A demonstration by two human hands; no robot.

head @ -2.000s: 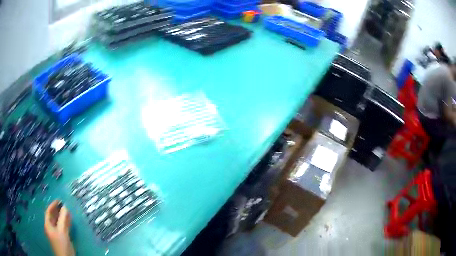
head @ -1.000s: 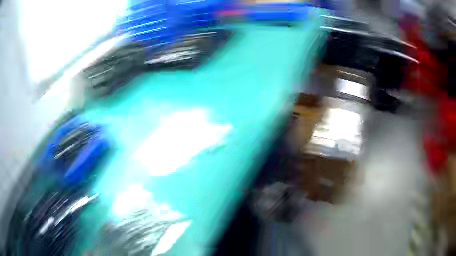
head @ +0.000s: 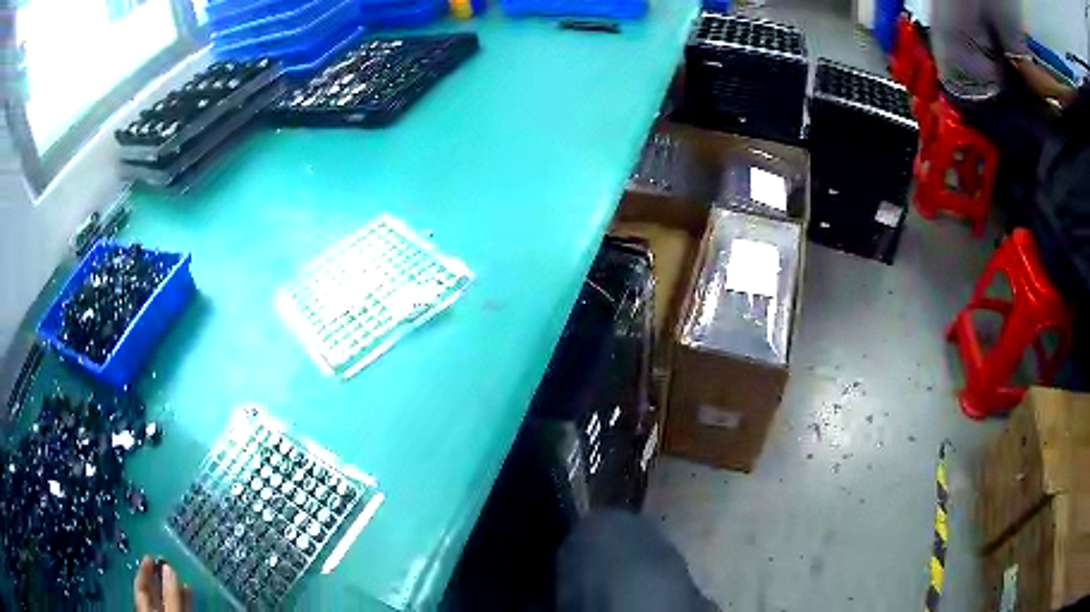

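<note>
My left hand (head: 163, 587) shows only by its fingertips at the bottom left edge. A dark spot shows between the fingertips, too small to tell whether it is a held part. My right hand is out of the picture. Just right of the fingers lies a clear blister tray (head: 273, 508) with rows of round pockets, many holding small black discs with pale faces. A loose heap of small black components (head: 60, 490) lies left of it. A second clear blister tray (head: 373, 291), pale and mostly empty-looking, lies farther along the green bench mat.
A blue bin of dark parts (head: 169, 313) stands beyond the heap. Black component trays (head: 371, 79) and stacked blue bins (head: 287, 38) are at the far end. Wrapped cartons (head: 732, 359), black crates (head: 855, 167) and red stools (head: 1016, 323) stand right of the bench. A person's arm shows upper right.
The view has turned and sharpened after a blur. The bench and trays sit farther left and lower. My left hand is now mostly cut off by the bottom edge.
</note>
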